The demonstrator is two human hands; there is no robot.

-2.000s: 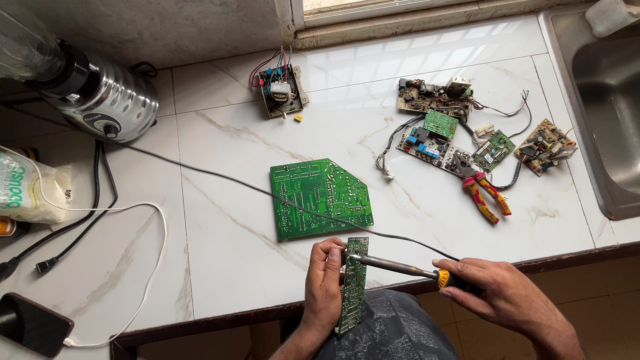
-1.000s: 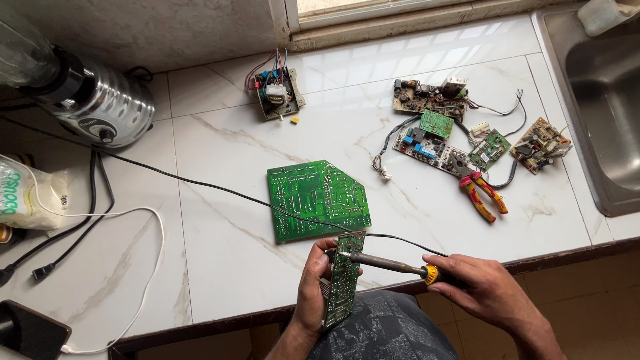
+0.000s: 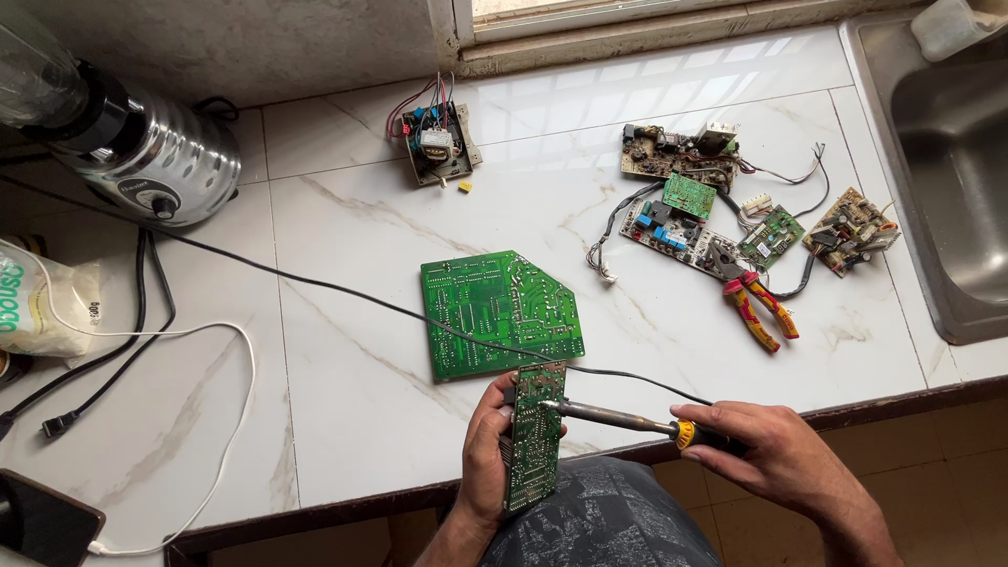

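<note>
My left hand (image 3: 486,453) grips a narrow green circuit board (image 3: 535,449) by its left edge, solder side toward me, over my lap at the counter's front edge. In my right hand (image 3: 760,445) is a soldering iron (image 3: 618,417) with a black and yellow handle. Its tip meets the upper part of the held board, or lies just over it; which one I cannot tell. Beyond my left hand, a larger green circuit board (image 3: 488,315) with one cut corner lies solder side up on the counter. The black cord (image 3: 354,296) crosses over that board toward my right hand.
Red-yellow pliers (image 3: 754,303) rest against several wired circuit boards (image 3: 677,236) at the right, beside a steel sink (image 3: 949,205). A small open module (image 3: 437,146) sits at the back. Leftward are a blender (image 3: 169,157), a plastic bag (image 3: 47,303), cables and a phone (image 3: 43,520).
Both hands keep their hold on the narrow board and the iron. The iron's tip has moved a little down the board from near its upper end.
</note>
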